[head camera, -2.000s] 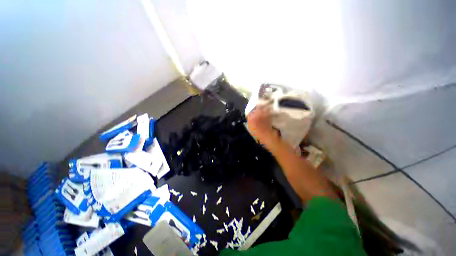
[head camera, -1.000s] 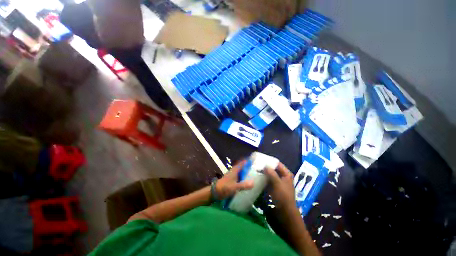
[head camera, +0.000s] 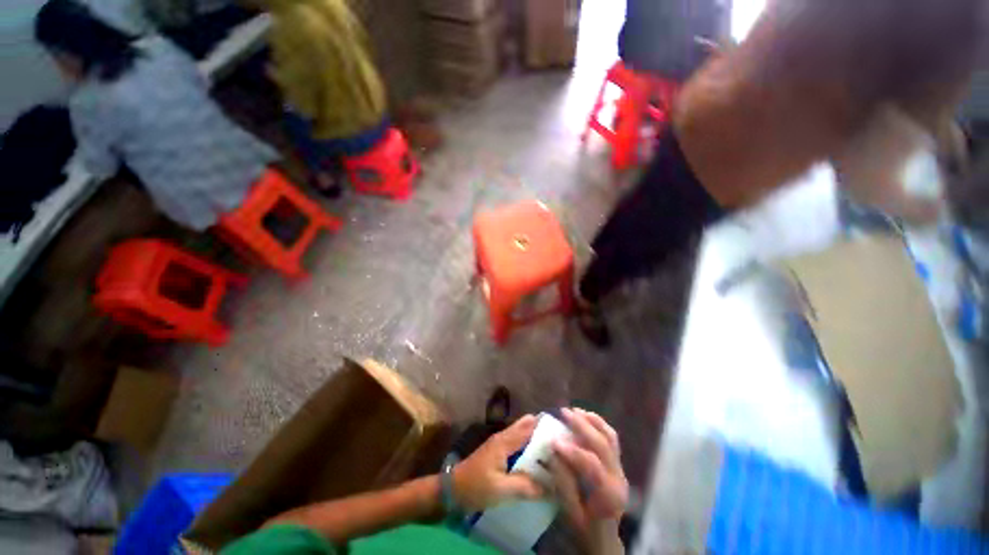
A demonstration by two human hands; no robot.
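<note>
A slim white retail box (head camera: pixel 518 520) with a dark blue edge is held in front of my green shirt, low in the view. My left hand (head camera: pixel 490 475) grips it from the left side; a band is on that wrist. My right hand (head camera: pixel 591 468) lies over its upper right part with the fingers across it. The hands hide much of the box, and its lower end is near the picture's bottom edge. Packed boxes with blue edges (head camera: pixel 808 510) stand in a row at the bottom right, blurred.
An open brown carton (head camera: pixel 325 444) stands at my left, beside a blue crate (head camera: pixel 174 510). An orange stool (head camera: pixel 524 255) is ahead on the floor. A person (head camera: pixel 781 98) leans over the pale table (head camera: pixel 705 358) with flat cardboard (head camera: pixel 884 347). Others sit on red stools at upper left.
My view has swung left, from the table's heap of boxes to the floor and stools. My right hand has left the pale bag area, and both hands still hold the box from a second ago.
</note>
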